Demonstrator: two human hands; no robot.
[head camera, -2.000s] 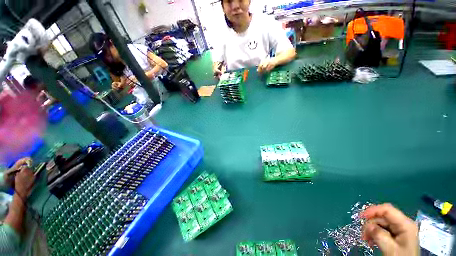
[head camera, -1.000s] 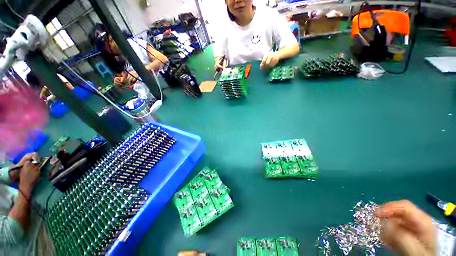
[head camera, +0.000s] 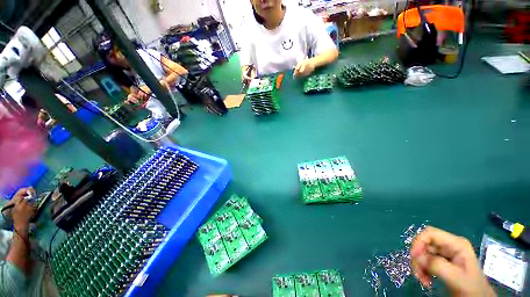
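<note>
My right hand (head camera: 446, 261) is bare and hovers at the lower right, over the right side of a scattered pile of tiny silvery leaded components (head camera: 393, 265). Its thumb and fingertips are bent close together; whether a component is between them is too small to tell. Only a sliver of my left hand (head camera: 224, 296) shows at the bottom edge, so its fingers are hidden. A green PCB panel (head camera: 308, 284) lies between the hands, cut off by the bottom edge.
A PCB stack (head camera: 329, 180) lies ahead, another stack (head camera: 232, 235) at left beside a blue tray (head camera: 200, 194) of racked boards. A clear bag (head camera: 504, 264) and a black-and-yellow tool (head camera: 511, 227) lie at right. A person (head camera: 287, 43) sits opposite; others sit at left.
My right hand has moved slightly left over the pile, its fingertips now more curled. My left hand, absent two seconds ago, showed at the bottom edge one second ago and is now barely visible.
</note>
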